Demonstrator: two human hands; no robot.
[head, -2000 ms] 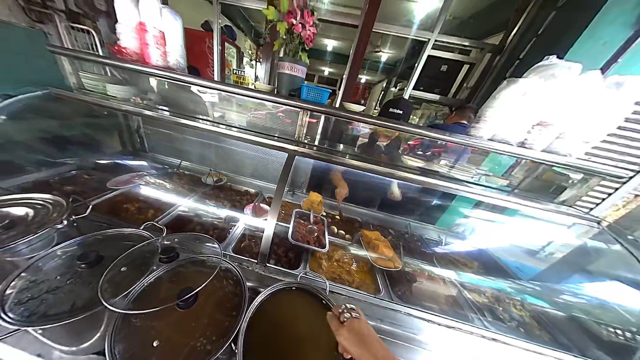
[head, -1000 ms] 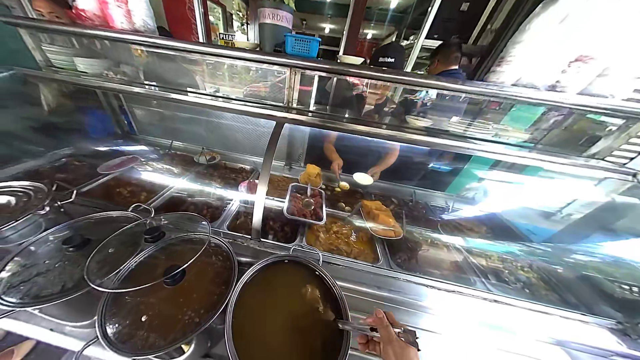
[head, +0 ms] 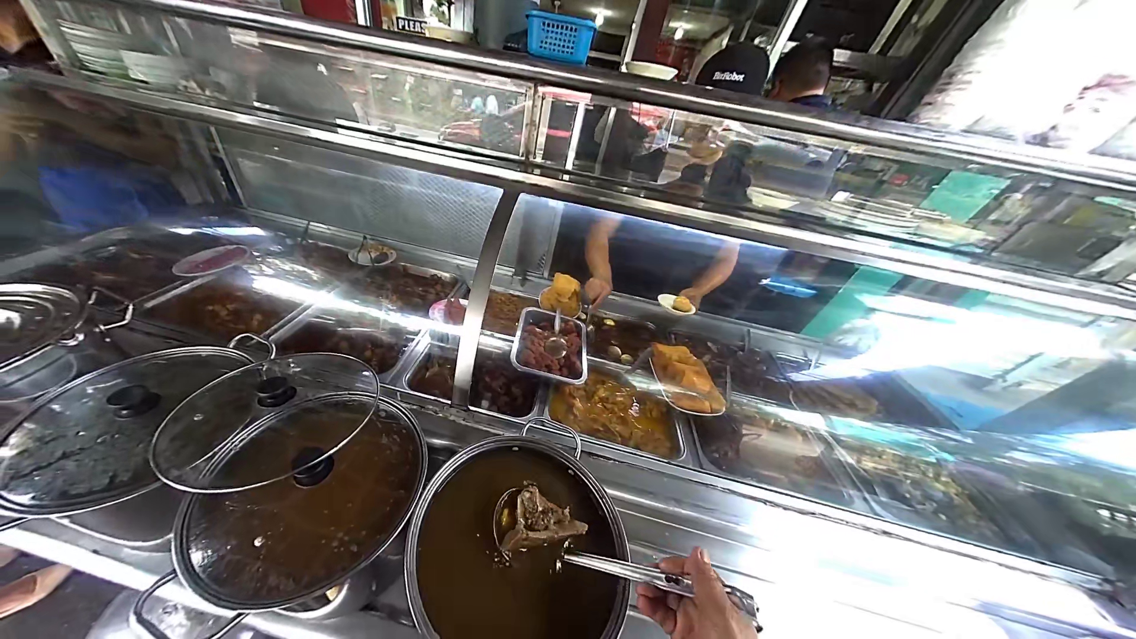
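My right hand [head: 697, 599] grips the handle of a metal ladle [head: 630, 568] at the lower right. The ladle's bowl is at the surface of brown broth in an open metal pot [head: 415, 568], and a chunk of meat with bone [head: 541, 519] rests on it. Left of this pot stands one covered with a glass lid [head: 346, 497]. A loose glass lid [head: 169, 453] overlaps that cover, and another lidded pot [head: 71, 426] stands farther left. My left hand is not in view.
A glass display case [head: 497, 266] holds several food trays [head: 621, 413] beyond the pots. Inside, a co-worker's hand [head: 596, 288] is over a tray and the other [head: 692, 297] holds a small white dish [head: 672, 304]. A blue basket [head: 561, 37] sits on top.
The ladle has come up in the pot with the meat chunk on it; one second ago its bowl was under the broth. The co-worker's dish now holds a piece of yellowish food.
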